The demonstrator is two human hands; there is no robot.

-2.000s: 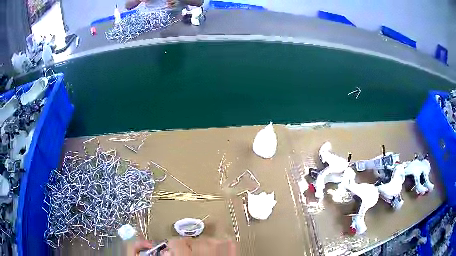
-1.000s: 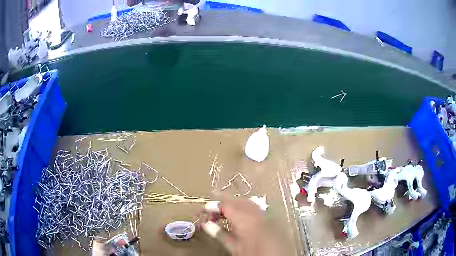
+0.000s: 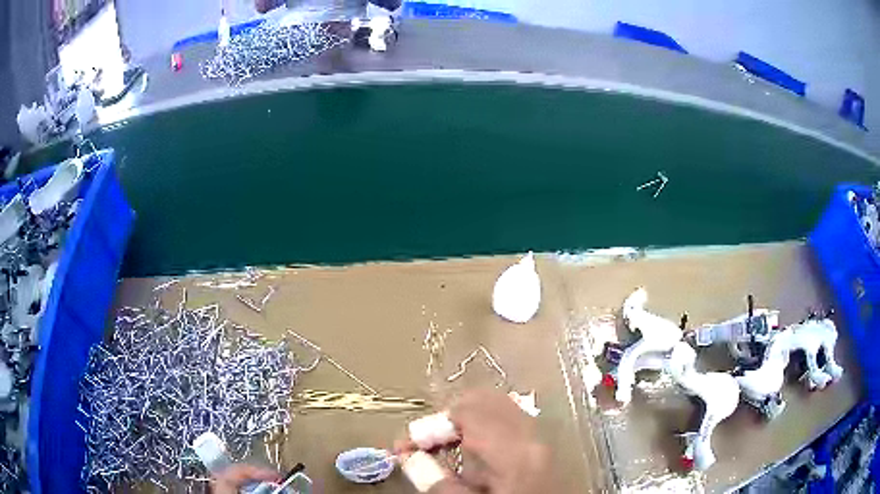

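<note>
My right hand [image 3: 492,449], blurred, has white finger cots and pinches a thin applicator stick [image 3: 397,453] at the right rim of the small white dish [image 3: 365,465]. My left hand [image 3: 241,477] is cut off by the bottom edge, with a white cot on one finger. It holds a grey metal mechanism [image 3: 288,482], mostly out of view. A tangled pile of silvery bent wires [image 3: 188,386] lies behind and left of it. A yellowish bundle of sticks [image 3: 357,400] lies behind the dish.
A white squeeze bottle [image 3: 518,289] stands mid-bench, with a crumpled wipe [image 3: 526,401] partly behind my right hand. White-armed mechanisms [image 3: 709,386] lie at right. Blue crates [image 3: 82,318] flank the bench. Beyond is the green belt [image 3: 434,174] with one bent wire [image 3: 656,183].
My right hand has moved from the bottom edge up beside the dish and now covers part of the wipe. My left hand still holds the mechanism at the bottom edge. The view has shifted slightly.
</note>
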